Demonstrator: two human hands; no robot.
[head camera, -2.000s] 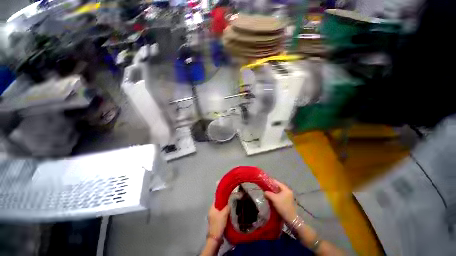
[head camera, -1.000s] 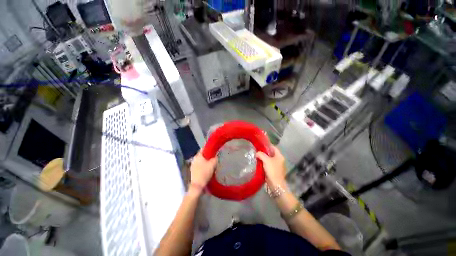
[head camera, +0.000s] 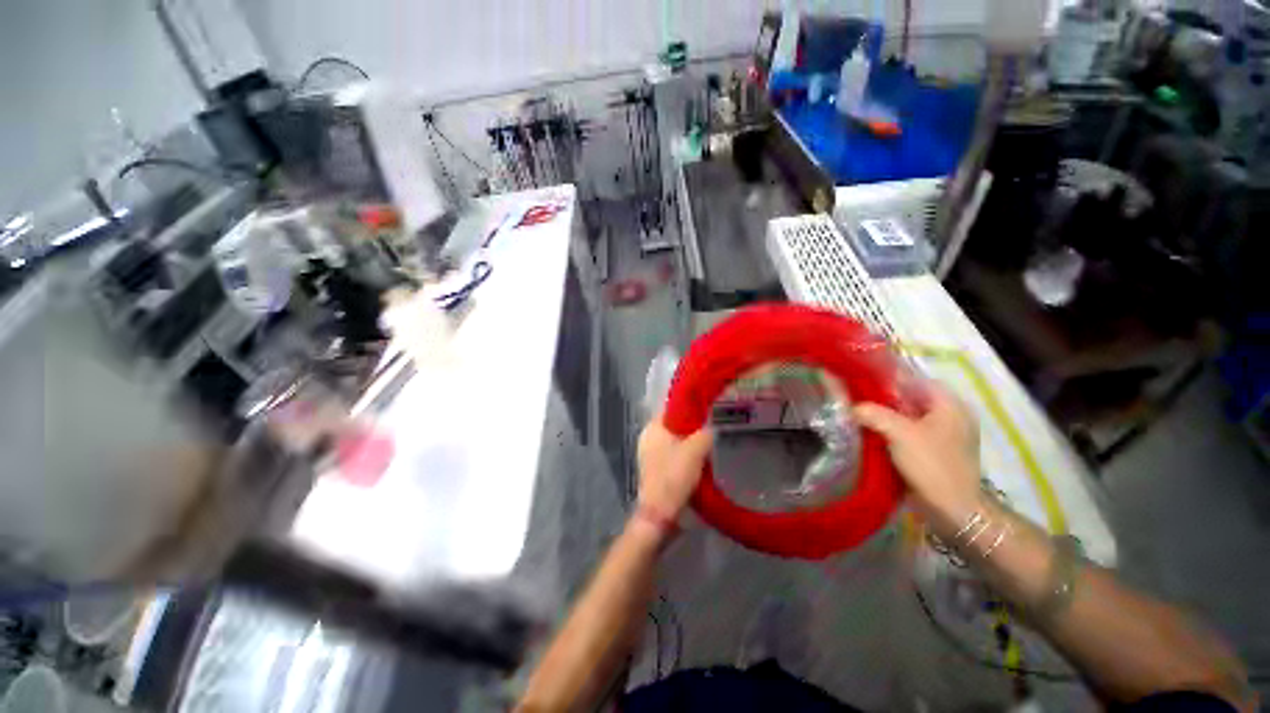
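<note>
A red wire coil (head camera: 780, 535) in clear plastic wrap is held up in front of me, its ring facing me. My left hand (head camera: 673, 474) grips its left side with the thumb over the ring. My right hand (head camera: 930, 449) grips its right side, thumb over the ring near the hole. Clear plastic wrap (head camera: 836, 453) shows in the hole and at the coil's upper left. The fingers behind the coil are hidden.
A white machine top (head camera: 481, 404) is at the left, with blurred machine parts beyond it. Another white machine (head camera: 996, 418) with a perforated panel is at the right. A blue-topped bench (head camera: 919, 119) holds a white bottle and an orange item. A small red item (head camera: 630, 291) lies in the far aisle.
The view has turned from the yellow-marked floor, past machines, to an aisle between two white machines. Both hands still hold the red coil, now larger and farther right in view.
</note>
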